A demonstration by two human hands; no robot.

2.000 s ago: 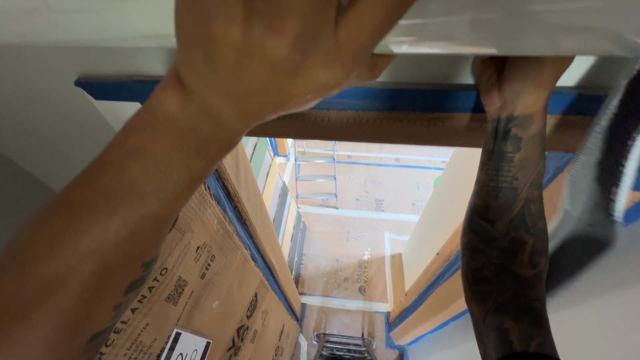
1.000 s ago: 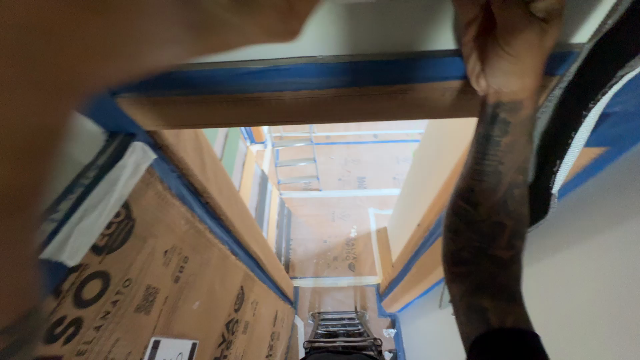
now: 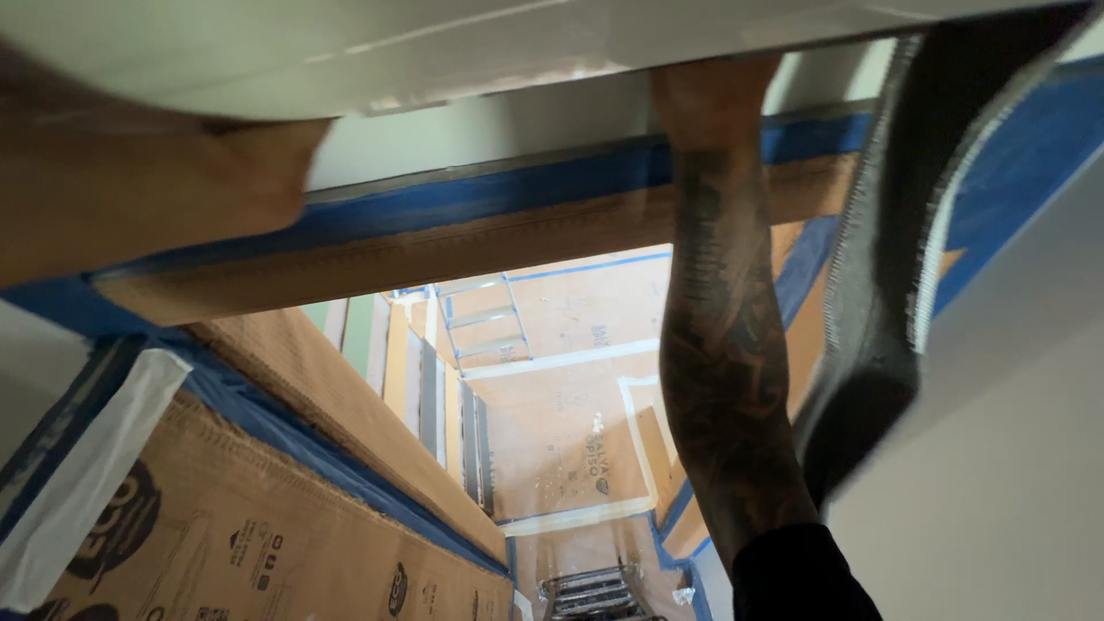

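A pale, glossy sheet or panel spans the top of the head view and hides the fingers of both hands. My left hand is at the upper left, its wrist bent up behind the sheet's edge. My right hand reaches up behind the same sheet, above a tattooed forearm and black sleeve. What either hand grips cannot be seen. Just below them runs a door frame's top, covered with blue masking tape and cardboard. A dark grey strip of fabric or mesh hangs beside the right forearm.
Printed cardboard covers the surface at lower left, edged with blue and white tape. Through the doorway, a stepladder stands on a covered floor. Another ladder's metal steps are low in view. A pale wall rises at right.
The pale sheet now covers much more of the top of the view than one second ago. My right hand, visible above the tape then, is now hidden behind it.
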